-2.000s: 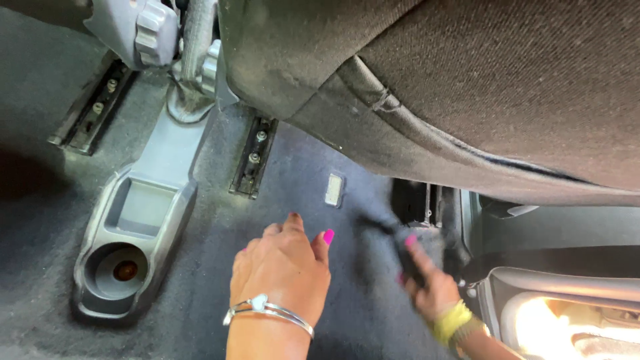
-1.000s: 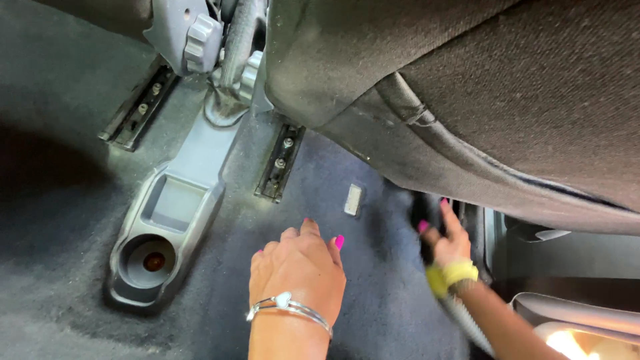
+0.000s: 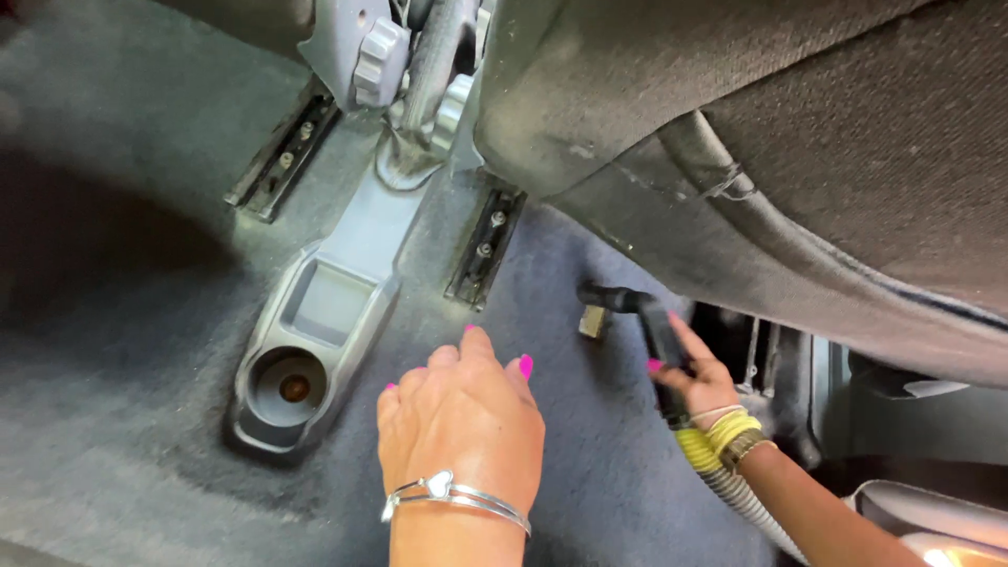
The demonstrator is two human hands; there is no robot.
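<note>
My left hand (image 3: 465, 417), with a silver bracelet at the wrist, lies palm down on the dark car carpet (image 3: 583, 472), holding nothing. To its right, my right hand (image 3: 701, 378) grips a black vacuum nozzle (image 3: 665, 339), from which a grey ribbed hose (image 3: 748, 504) with a yellow section runs down to the lower right. The nozzle's angled tip rests at or just above the carpet, beside a small pale rectangular piece (image 3: 592, 322). Part of the nozzle's grip is hidden by my right fingers.
A grey console (image 3: 374, 228) with a cup holder (image 3: 286, 386) stands left of my left hand. Seat rails, one left (image 3: 285, 157) and one right (image 3: 486, 248) of it, have bolts. A fabric seat (image 3: 787, 142) overhangs the upper right. A door sill trim lies at lower right.
My right hand has moved the nozzle about over the carpet, and its tip now sits by the pale piece. My left hand stays palm down on the carpet. The view has shifted slightly.
</note>
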